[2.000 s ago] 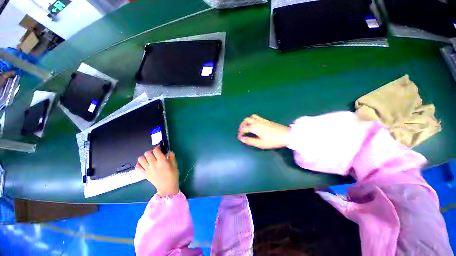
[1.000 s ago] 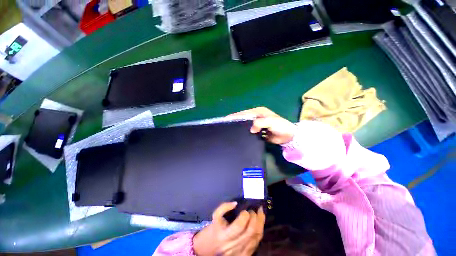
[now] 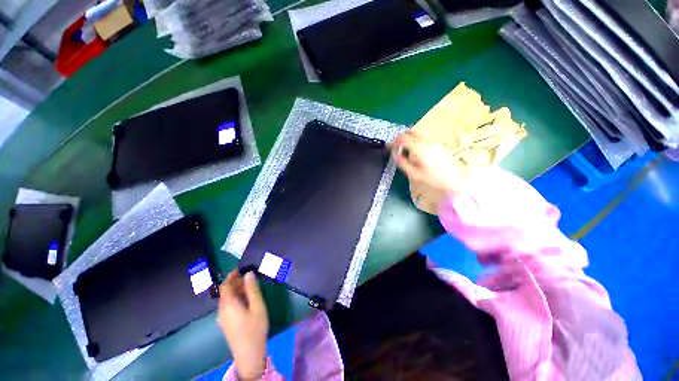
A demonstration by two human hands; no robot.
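Note:
A black panel (image 3: 320, 208) lies slanted on a silvery foam sheet (image 3: 279, 160) in front of me, its white-and-blue label (image 3: 275, 266) at the lower left end. My left hand (image 3: 244, 316) has its fingertips closed on the panel's lower left corner. My right hand (image 3: 424, 164), blurred, has curled fingers at the panel's upper right corner; its grip is unclear. A crumpled tan cloth (image 3: 476, 126) lies beside and partly behind my right hand.
Another black panel (image 3: 141, 290) lies on foam at lower left, close to my left hand. More panels on foam lie behind (image 3: 175, 138), at far left (image 3: 37, 237) and at the back (image 3: 365, 37). Crinkled packing sheets (image 3: 212, 22) are at the back, and a thick stack (image 3: 588, 74) stands at right.
The panel held up in both hands a second ago has turned and now lies on its foam sheet, right of the other panel. The camera view has shifted right.

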